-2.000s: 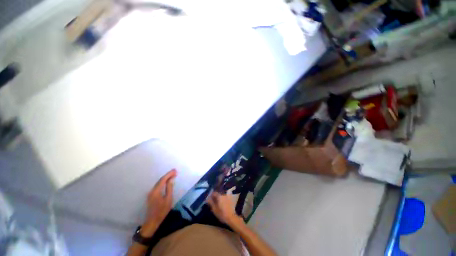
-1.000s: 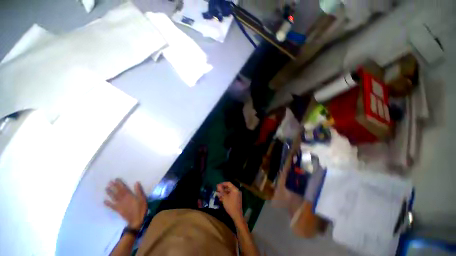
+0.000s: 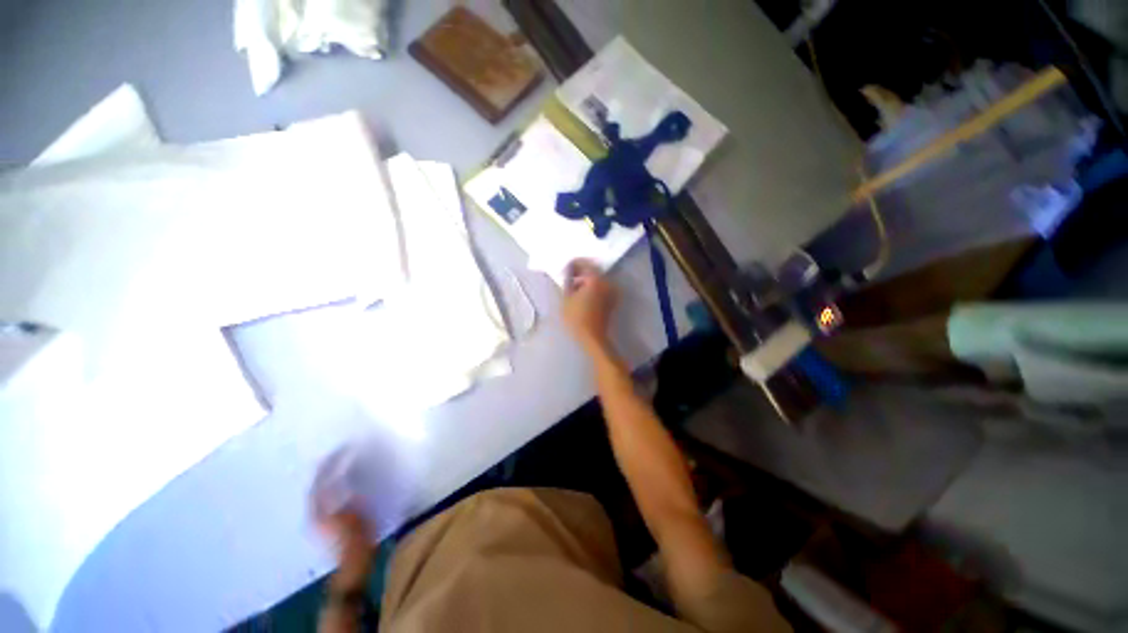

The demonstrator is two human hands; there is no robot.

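Note:
My right hand [image 3: 588,303] is at the lower edge of a white style sheet [image 3: 538,223] with a small picture, on a yellow-green clipboard [image 3: 572,129]. Its fingers are curled; whether they grip the paper cannot be told. A dark navy bundle of fabric ties [image 3: 622,183] lies over this sheet and a second white sheet [image 3: 674,118]. My left hand [image 3: 344,495] is blurred, over or on the pale table near its front edge; its finger position is unclear. White cut fabric panels [image 3: 285,223] lie flat on the left, with smaller white pieces [image 3: 452,297] beside them.
A reddish-brown block [image 3: 476,62] lies behind the clipboard. Crumpled white fabric [image 3: 309,27] is at the back. A dark rail with a metal device [image 3: 767,309] crosses the table end. Whitish scraps [image 3: 965,136] and a wooden stick [image 3: 965,130] are beyond it at the right.
The view has swung from the boxes and papers at the right towards the table end. My right hand has moved from beside my body out to the style sheet. My left hand remains over the table.

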